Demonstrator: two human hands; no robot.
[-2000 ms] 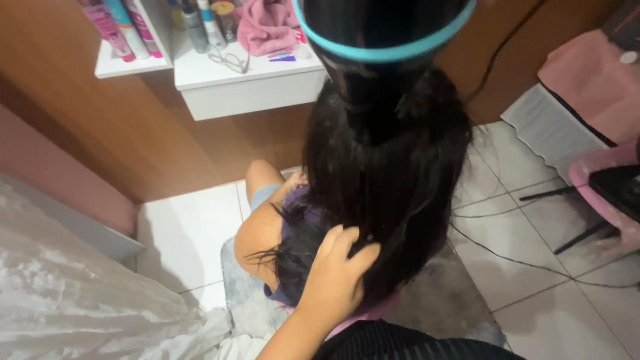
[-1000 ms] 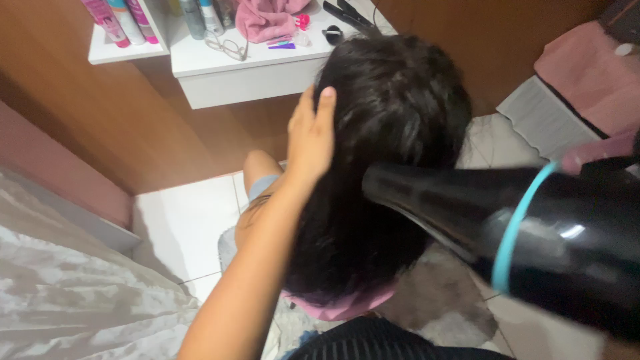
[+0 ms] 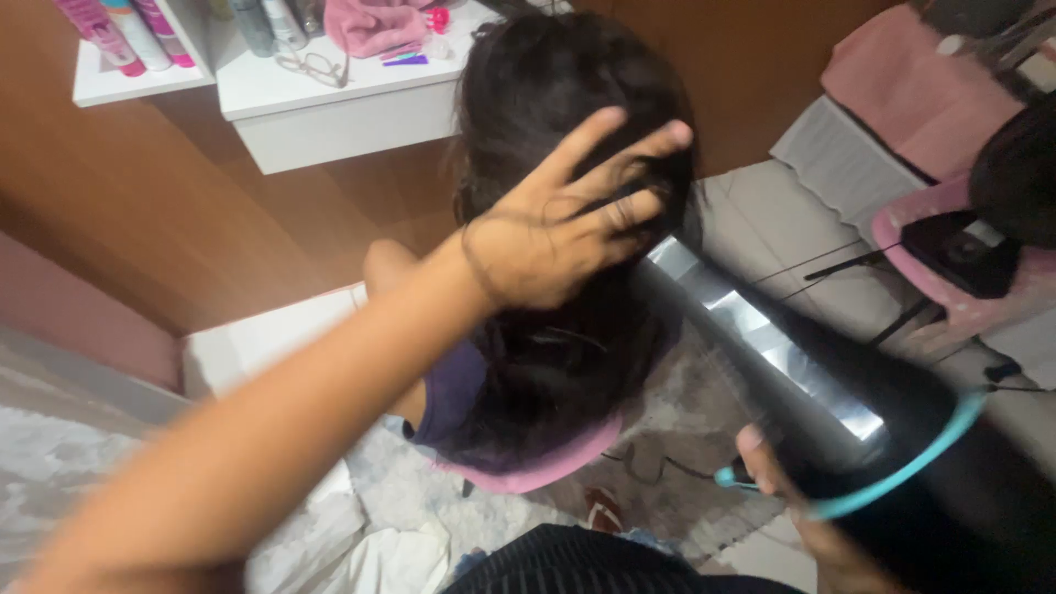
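Note:
A seated person's long dark hair (image 3: pixel 569 91) fills the middle of the view. My left hand (image 3: pixel 569 223) lies on the back of the head with its fingers spread, and strands cross the hand and wrist. At the right, my right hand (image 3: pixel 784 487) is wrapped around a black hair dryer (image 3: pixel 866 396) with a turquoise ring; most of that hand is hidden behind it. The dryer's nozzle points up and left at the hair, close beside my left fingertips. Below the hair shows the pink seat (image 3: pixel 536 474) under the person.
A white shelf (image 3: pixel 330 95) holds eyeglasses (image 3: pixel 318 68), a pink cloth (image 3: pixel 371 29), hair clips and bottles. On the right stand a pink chair (image 3: pixel 924 219) and something covered by a pink cloth (image 3: pixel 924 91). A cable (image 3: pixel 676 466) runs over the floor; white fabric hangs lower left.
My left hand has moved from the left side of the head onto its back, fingers now spread. The dryer has swung to point up and left; two seconds ago it was above the head.

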